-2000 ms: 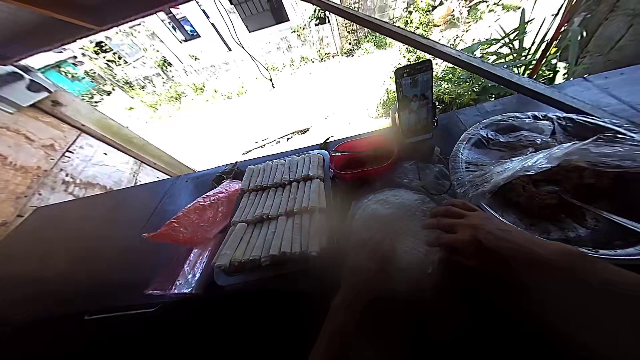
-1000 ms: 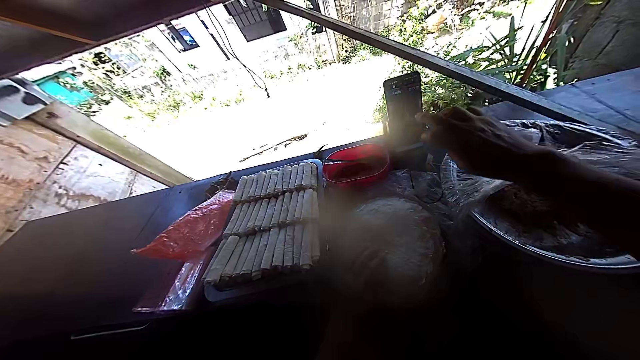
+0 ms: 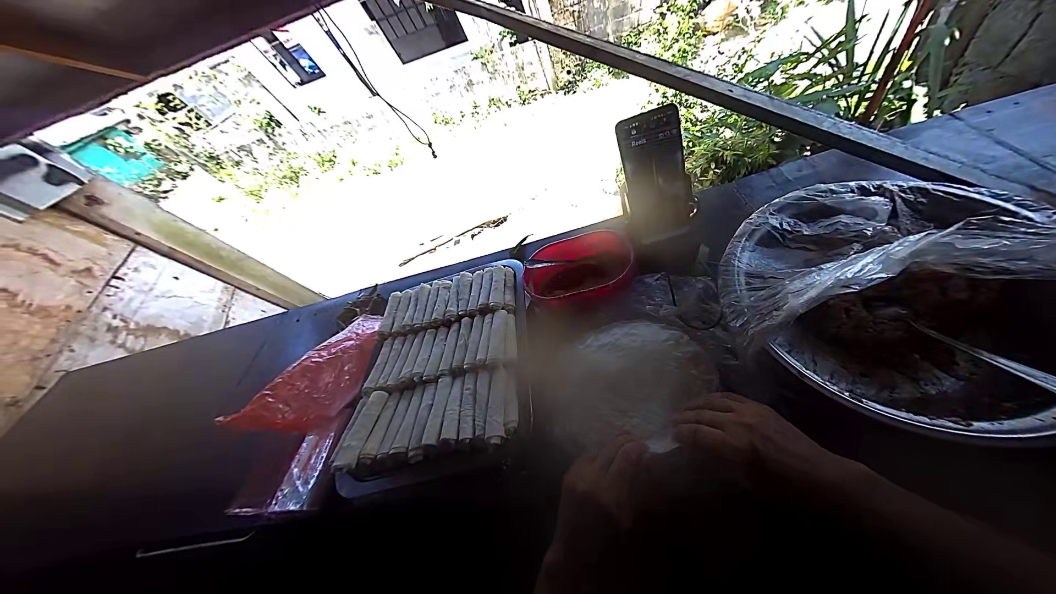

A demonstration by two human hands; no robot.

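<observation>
Both my hands are at the near edge of a stack of thin round wrappers [image 3: 631, 371], hazy in the view. My left hand [image 3: 602, 487] has its fingertips on that edge, and my right hand [image 3: 734, 429] lies just right of it, fingers bent over the wrapper. Shadow and blur hide how firmly either one grips. Left of the stack, rolled wrappers [image 3: 437, 346] lie in three rows on a tray [image 3: 371, 487]. A red bowl [image 3: 582, 268] with a utensil stands behind the stack. At the right, a large metal basin [image 3: 833, 396] holds dark filling [image 3: 899, 330] and a spoon, partly under clear plastic [image 3: 891, 256].
A phone [image 3: 656, 169] stands upright behind the red bowl. Red plastic [image 3: 313, 379] lies left of the tray on the dark table [image 3: 148, 404]. A wooden beam [image 3: 685, 78] slants across the opening above the table, and a wooden post [image 3: 190, 243] rises at the left.
My right hand was at the phone one second ago and has come down to the wrapper stack. The phone's screen looks different from two seconds ago.
</observation>
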